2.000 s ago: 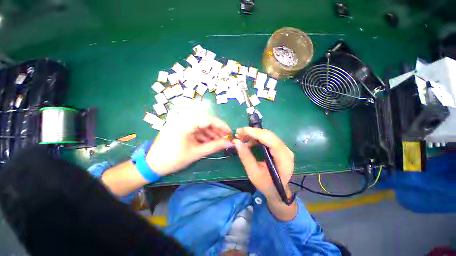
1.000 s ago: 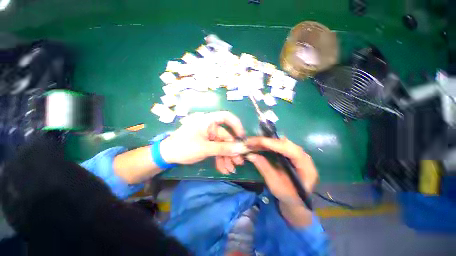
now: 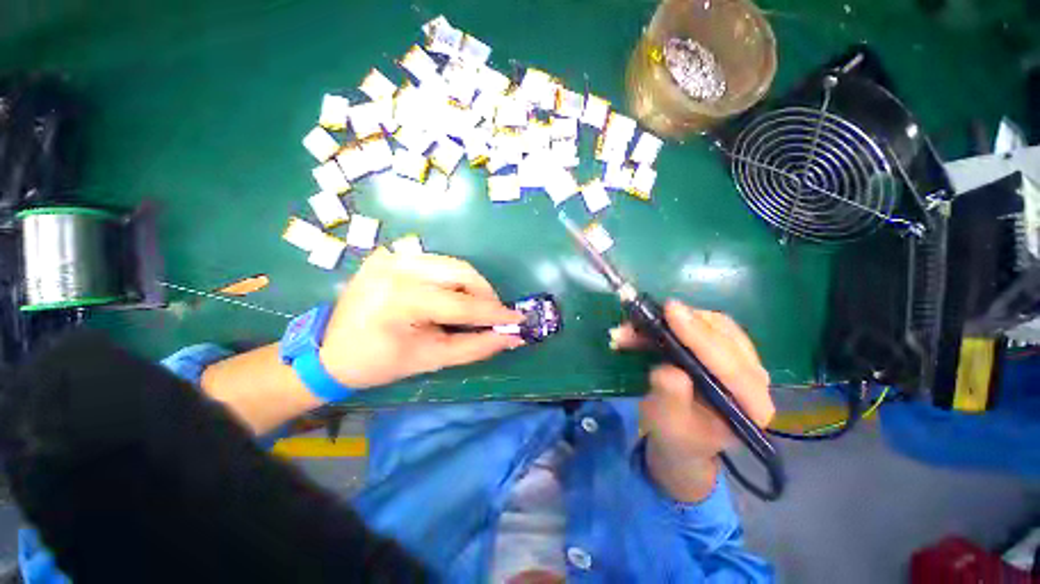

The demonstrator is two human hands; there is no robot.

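Observation:
My left hand (image 3: 416, 314), with a blue wrist strap (image 3: 310, 356), pinches a small dark circuit board (image 3: 538, 318) between thumb and fingers above the mat's front part. My right hand (image 3: 707, 388) holds a black soldering iron (image 3: 696, 371); its metal barrel points up and left, with the tip near the battery pile. A loose pile of white-silver battery cells (image 3: 456, 114) with yellow-orange edges lies on the green mat beyond my hands. A single cell (image 3: 596, 237) lies partly behind the iron's barrel. Any leads on the board are too small to tell.
A tip cleaner pot (image 3: 747, 69) with silvery scraps stands at the back right, beside a fume fan (image 3: 807, 177) and dark equipment with a yellow label (image 3: 974, 373). A solder spool (image 3: 68, 259) stands at left. An orange-brown sliver (image 3: 244, 285) lies near the solder wire (image 3: 228, 299).
My hands were together at the small dark piece and are now apart. The right hand with the iron has moved right. The board now shows clearly in my left fingers. The view has shifted.

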